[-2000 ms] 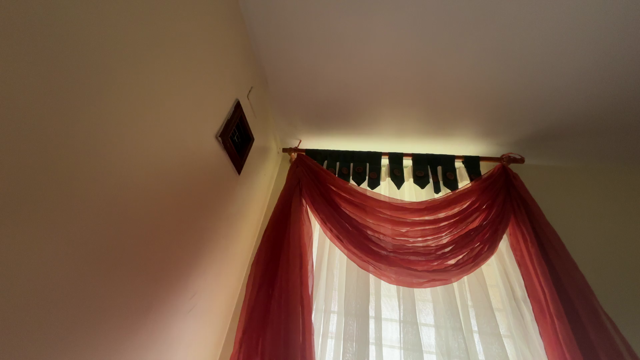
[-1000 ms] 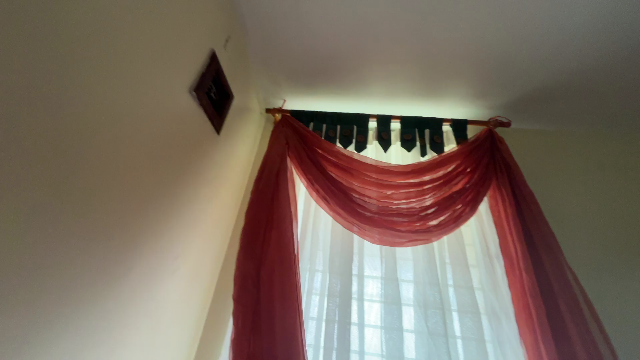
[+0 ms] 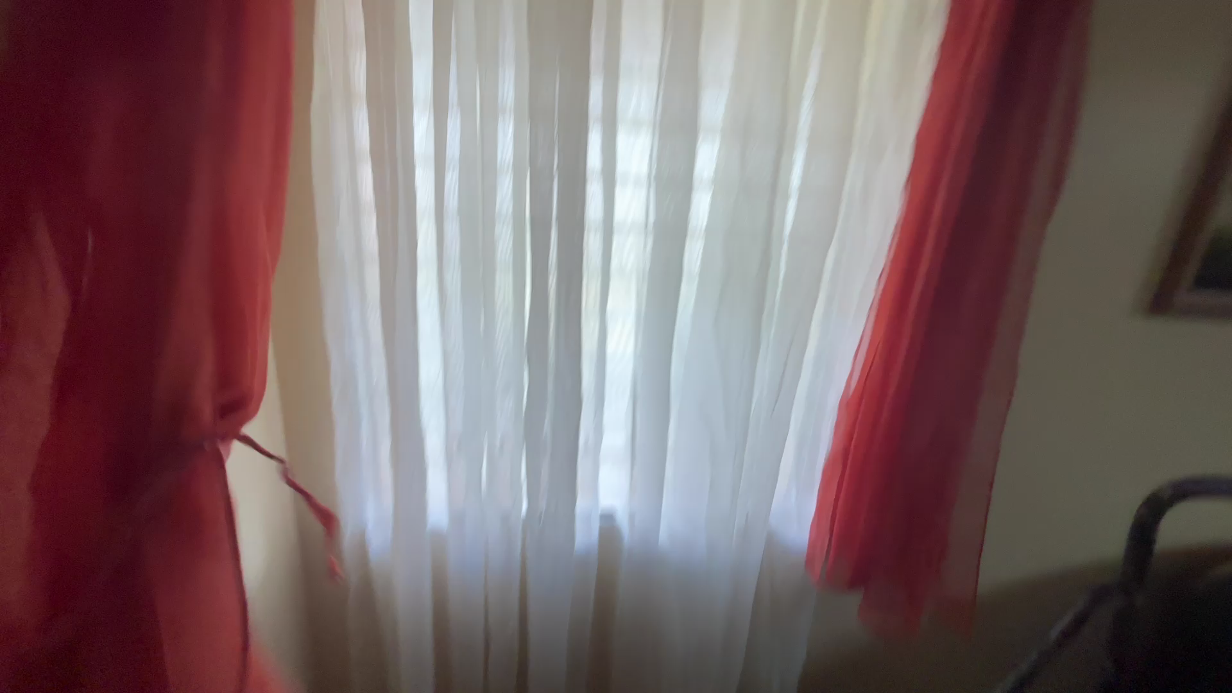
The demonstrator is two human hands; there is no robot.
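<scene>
Neither my left hand nor my right hand shows in the head view, so what they hold or touch is hidden. White sheer curtains (image 3: 626, 318) hang in folds over a bright window. A red curtain (image 3: 144, 289) fills the left side, gathered partway down by a thin tie (image 3: 289, 481) with a dangling end. Another red curtain (image 3: 924, 337) hangs loose on the right, its lower end above the bottom of the sheers. The picture is somewhat blurred.
At the lower right is a dark curved tubular frame (image 3: 1145, 520) beside a dark shape that I cannot identify. The corner of a framed picture (image 3: 1179, 260) shows on the pale wall (image 3: 1088, 414) at the right edge.
The view has swung down and now shows the curtains' lower part. The curtain rod, the ceiling and the diamond-shaped wall hanging have left the view.
</scene>
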